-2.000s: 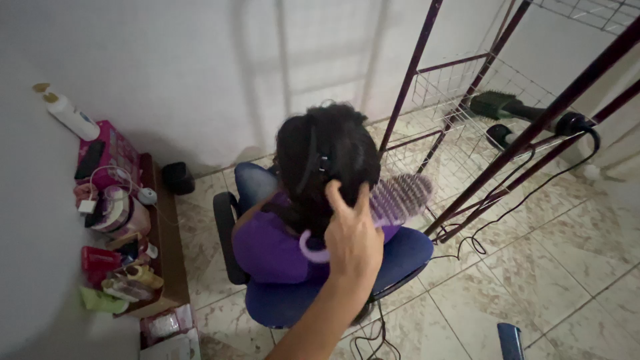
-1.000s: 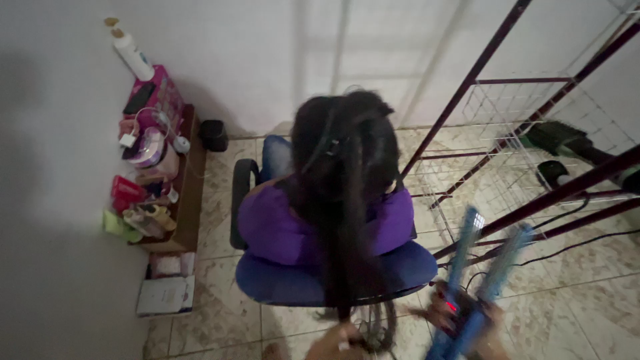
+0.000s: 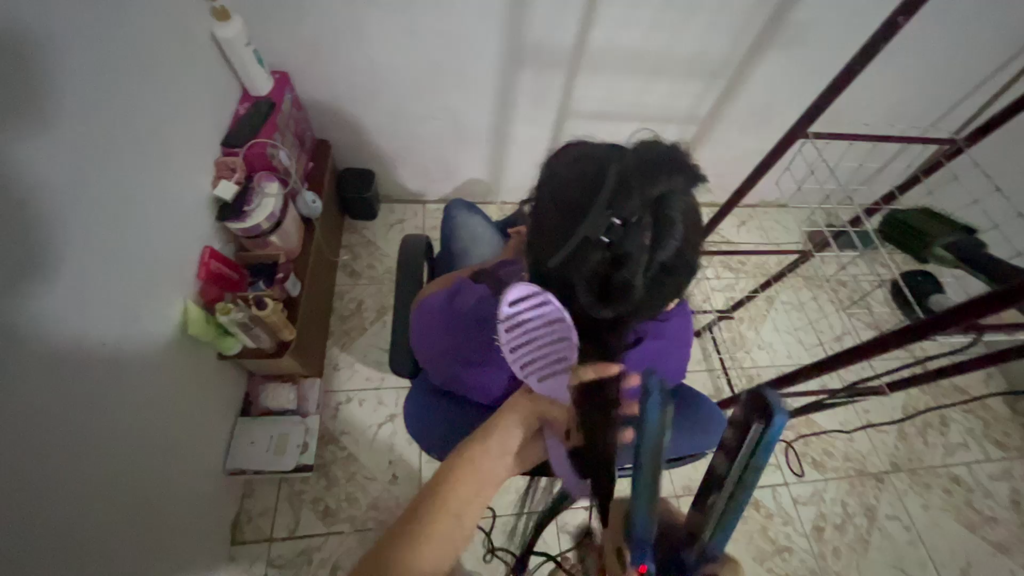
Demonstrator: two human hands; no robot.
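A person in a purple top sits on a blue office chair [image 3: 448, 420], back to me, the dark hair [image 3: 616, 232] partly pinned up with a clip [image 3: 613, 230]. My left hand [image 3: 552, 416] holds a lilac vented hairbrush [image 3: 538, 332], its head up, against the person's back. A lock of hair [image 3: 598, 432] hangs across the fingers of that hand. Low in the view, my right hand [image 3: 672, 536] is closed on a blue hair straightener [image 3: 652, 472], whose two plates stand apart just right of the lock. A red light glows on it. The straightener partly hides my right hand.
At left, a cardboard box [image 3: 316, 320] holds bottles and jars beside a pink box [image 3: 288, 120]. A black bin [image 3: 358, 194] is by the wall. A metal rack [image 3: 808, 120] at right carries a hot-air brush [image 3: 944, 240]. Cables [image 3: 904, 416] trail over the tiled floor.
My left hand has come up from the bottom edge, and the lilac brush now shows in it. The straightener has moved left, close to the lock of hair.
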